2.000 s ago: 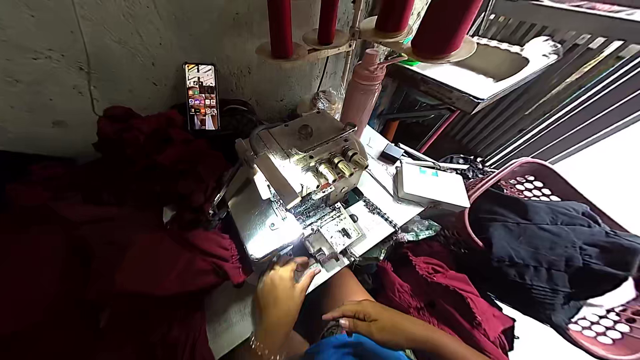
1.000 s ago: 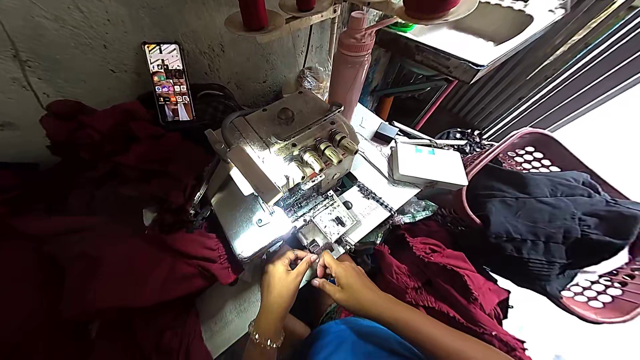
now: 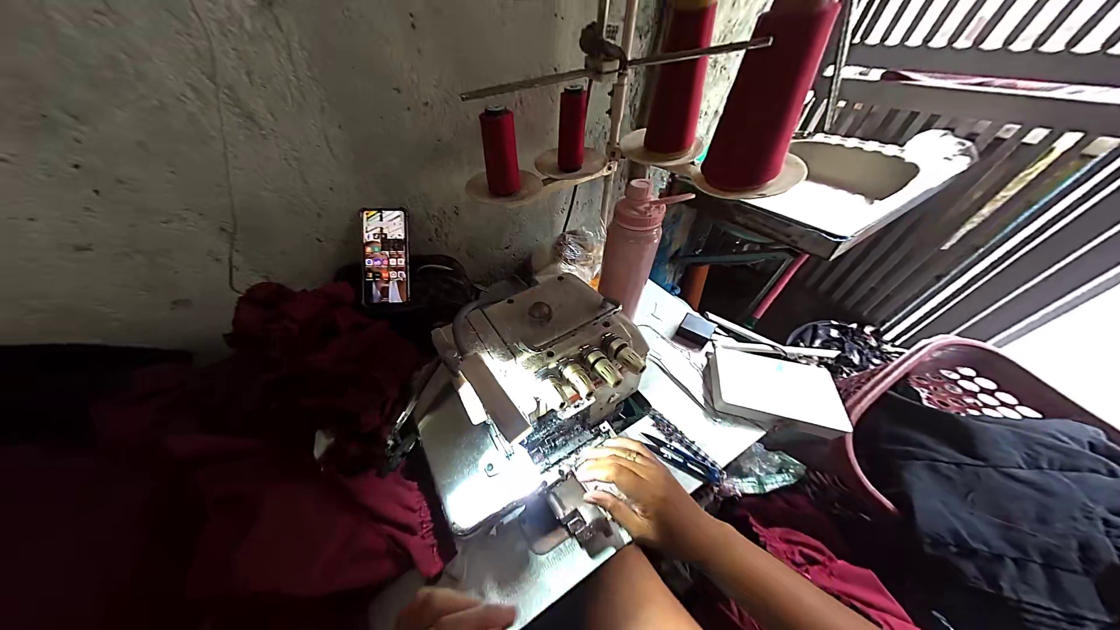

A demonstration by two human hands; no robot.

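An overlock sewing machine [image 3: 542, 350] stands on the white table, its lamp lighting the needle area and the metal work plate [image 3: 477, 472]. My right hand [image 3: 643, 499] rests on the opened front cover [image 3: 582, 516] of the machine, fingers bent over its upper edge; whether it grips the cover is not clear. Low in the view, my left hand [image 3: 459, 610] lies near the table's front edge, blurred and partly cut off by the frame, so its hold cannot be made out. Red thread cones [image 3: 766, 96] and smaller red spools [image 3: 500, 150] stand on the thread stand above.
Dark red fabric [image 3: 324, 525] is heaped at the left. A phone [image 3: 385, 255] leans by the wall. Behind the machine is a pink bottle [image 3: 630, 249]. To the right are tweezers [image 3: 678, 455], a white box [image 3: 777, 389] and a pink basket [image 3: 884, 385] with dark cloth [image 3: 1006, 499].
My hands were close together at the machine's front a second ago. The right has moved up onto the front cover, and the left has moved away toward the bottom. The view has shifted.
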